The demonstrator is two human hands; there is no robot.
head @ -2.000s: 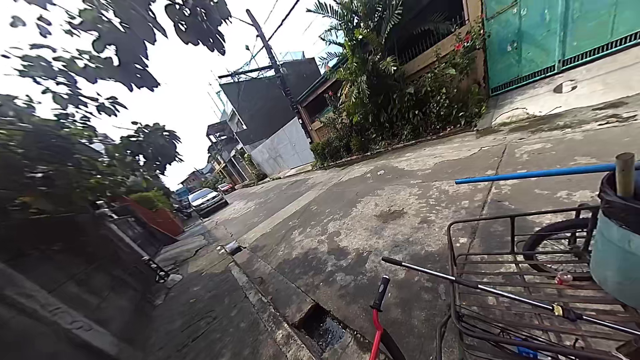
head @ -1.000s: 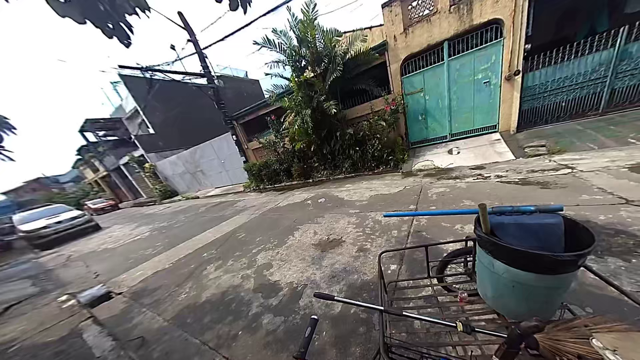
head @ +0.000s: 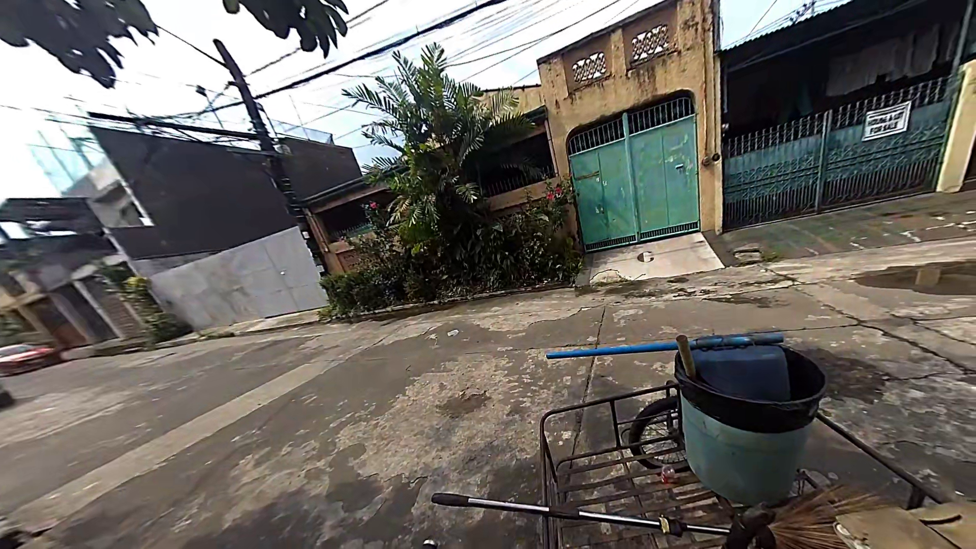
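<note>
Neither of my hands shows in the head view. At the lower right is a cart with a metal-bar frame [head: 581, 412] and a spoked wheel [head: 657, 433]. On it stands a light green plastic bin [head: 743, 457] lined with a black bag; a blue container [head: 743, 374] and a wooden handle [head: 685, 357] stick out of its top. A blue pole [head: 618, 351] lies across the bin's top. A black and silver pole [head: 526, 509] crosses the cart's near side, beside the bristles of a broom [head: 820, 515]. A piece of cardboard or board [head: 900, 528] lies at the lower right corner.
Cracked concrete road [head: 396, 404] surrounds the cart, with a puddle [head: 923, 279] at the right. Across it stand a green metal gate [head: 637, 179], a second barred gate [head: 839, 164], dense shrubs [head: 488, 263] and a utility pole [head: 263, 137]. A red car [head: 29, 358] is at the far left.
The view has swung to the right. The bin, only partly in frame two seconds ago, now shows whole. The red handlebar part and the silver car seen earlier have gone from clear view.
</note>
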